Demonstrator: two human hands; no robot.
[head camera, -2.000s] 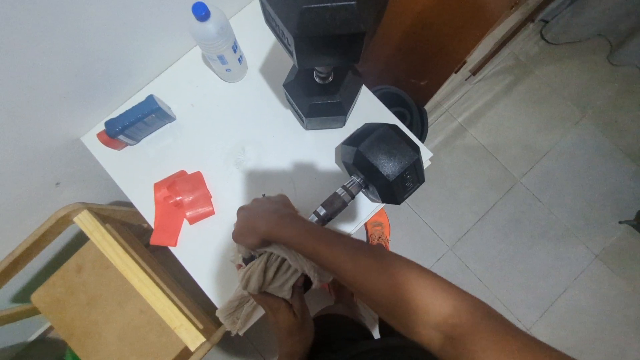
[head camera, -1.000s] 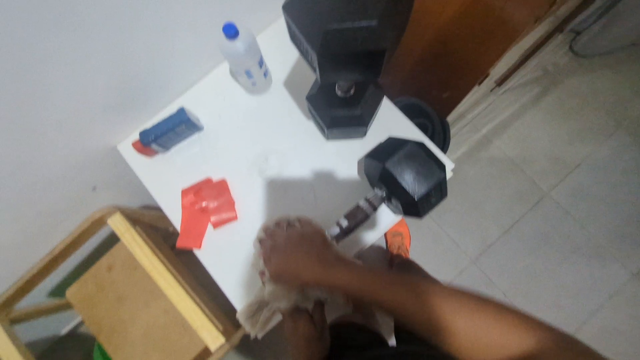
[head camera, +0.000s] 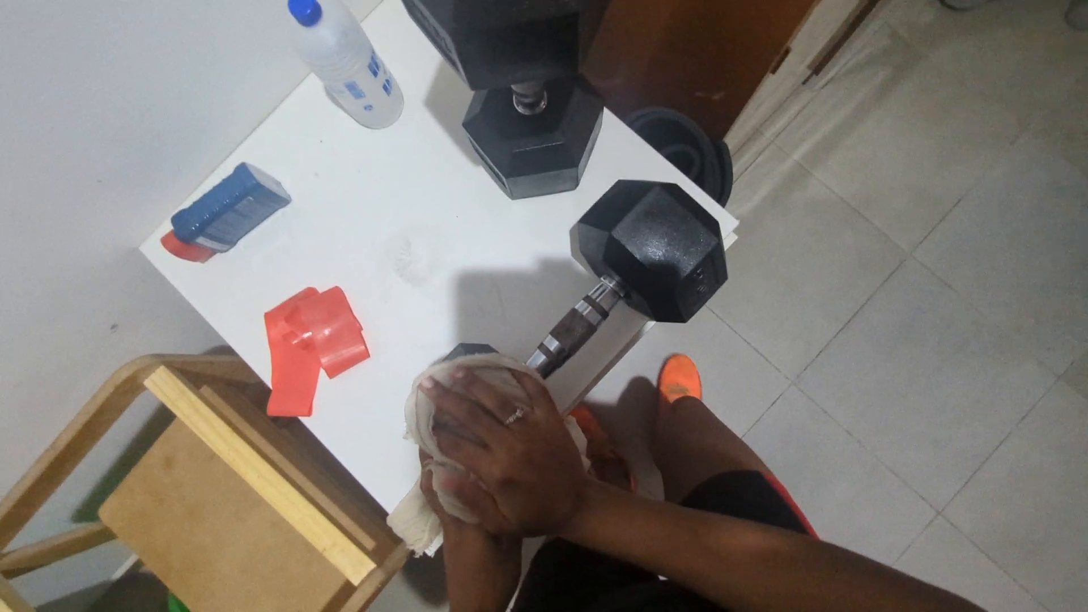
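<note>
A black hex dumbbell (head camera: 654, 251) lies across the near corner of the white table, its ribbed metal handle exposed. A beige cloth (head camera: 476, 374) covers most of its near head. My right hand (head camera: 518, 459), wearing a ring, presses on the cloth from above with its fingers spread over it. Lower down, my left hand (head camera: 442, 501) is at the cloth's near side, mostly hidden behind the right; its fingers cannot be made out. A second black dumbbell (head camera: 535, 144) stands on end at the back of the table.
On the white table (head camera: 391, 195) are a clear bottle with a blue cap (head camera: 353, 68), a blue bottle with a red cap (head camera: 234, 208) and a red elastic band (head camera: 319, 340). A wooden chair (head camera: 221, 501) stands at the left. Behind the table is a round black object (head camera: 680, 153).
My right hand, a fist on the cloth two seconds ago, now lies with spread fingers over the dumbbell's near head. The cloth now wraps over that head.
</note>
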